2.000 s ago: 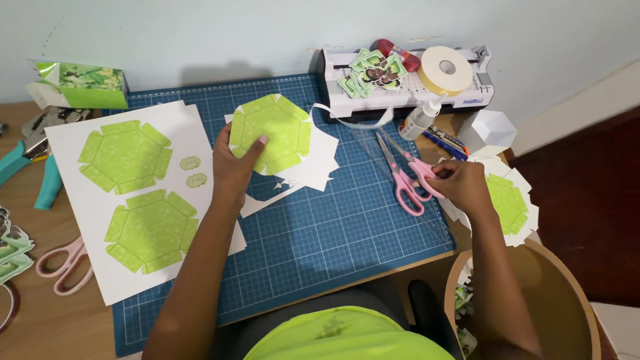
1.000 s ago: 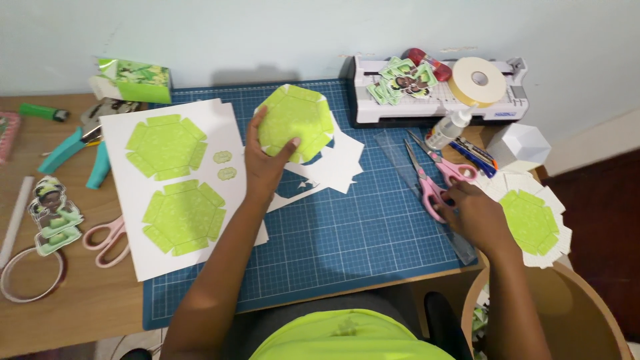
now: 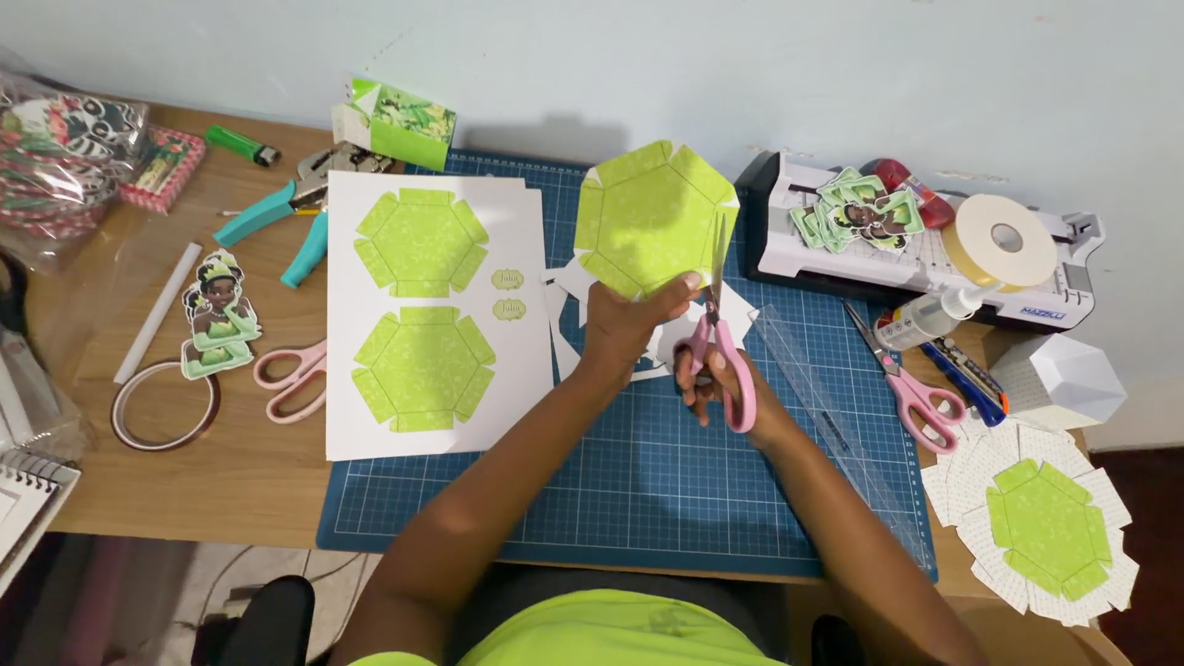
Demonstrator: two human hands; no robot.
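Note:
My left hand (image 3: 634, 319) pinches the lower edge of a green hexagonal paper cutout with tabs (image 3: 657, 217), held up above the blue cutting mat (image 3: 647, 499). Pink-handled scissors (image 3: 737, 375) are in my right hand (image 3: 721, 384), fingers in the handle loops, with the blades pointing up at the cutout's right edge. Whether the blades touch the paper I cannot tell. White paper scraps (image 3: 671, 342) lie on the mat behind my hands. To the left, printed white sheets (image 3: 518, 388) show two more green hexagonal shapes and two small labels.
At right are a clear ruler (image 3: 814, 407), second pink scissors (image 3: 925, 398), a glue bottle (image 3: 925, 319), a utility knife (image 3: 967, 379), a paper trimmer (image 3: 1045, 296) bearing a tape roll (image 3: 999, 240), and stacked cutouts (image 3: 1050, 527). Left are more scissors (image 3: 291, 379), teal-handled pliers (image 3: 264, 213) and a tape ring (image 3: 166, 407).
My right hand has picked up one pair of pink scissors from the mat's right side and brought it left to the green cutout. My left hand still holds the cutout. The view has shifted left.

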